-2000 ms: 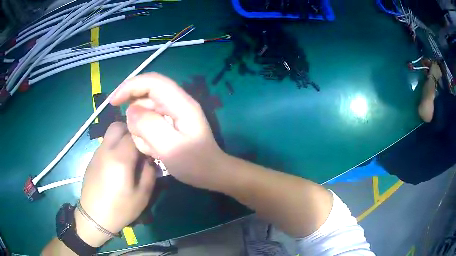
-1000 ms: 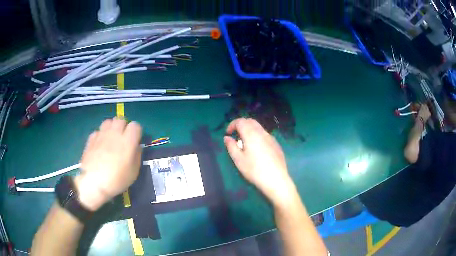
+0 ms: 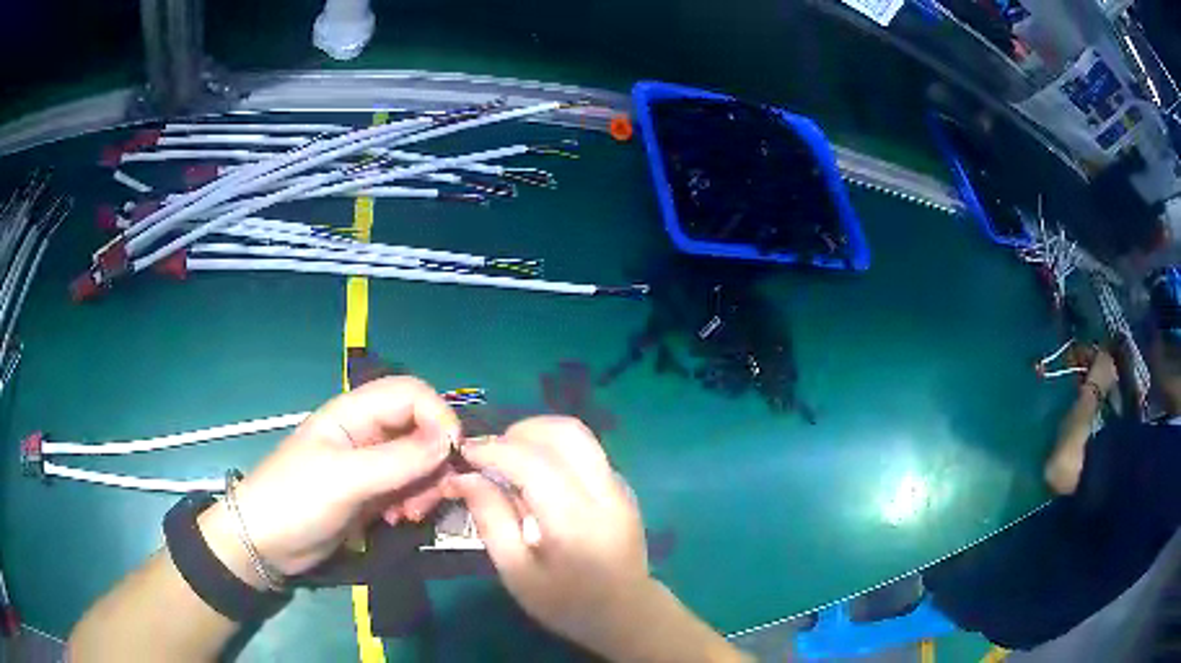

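A white two-legged cable (image 3: 168, 435) lies at the left, its legs joined at a red connector (image 3: 34, 452). One leg runs to my left hand, and its coloured core wires (image 3: 462, 395) show just beyond my fingers. The other leg ends under my left hand (image 3: 339, 482). My left hand is pinched at its fingertips. My right hand (image 3: 557, 508) meets it, fingers closed on something small and dark, too small to name. The white instruction card (image 3: 456, 528) is mostly hidden under my hands.
Bundled white harnesses (image 3: 259, 181) lie at the rear left. A blue tray (image 3: 758, 175) of black pieces stands at the rear, with loose black pieces (image 3: 745, 343) before it. A person (image 3: 1075, 518) works at the right. An orange disc (image 3: 622, 127) is by the rail.
My hands were apart on either side of the card. My right hand has moved left and my left hand right, so their fingertips now meet over the card. The view has shifted.
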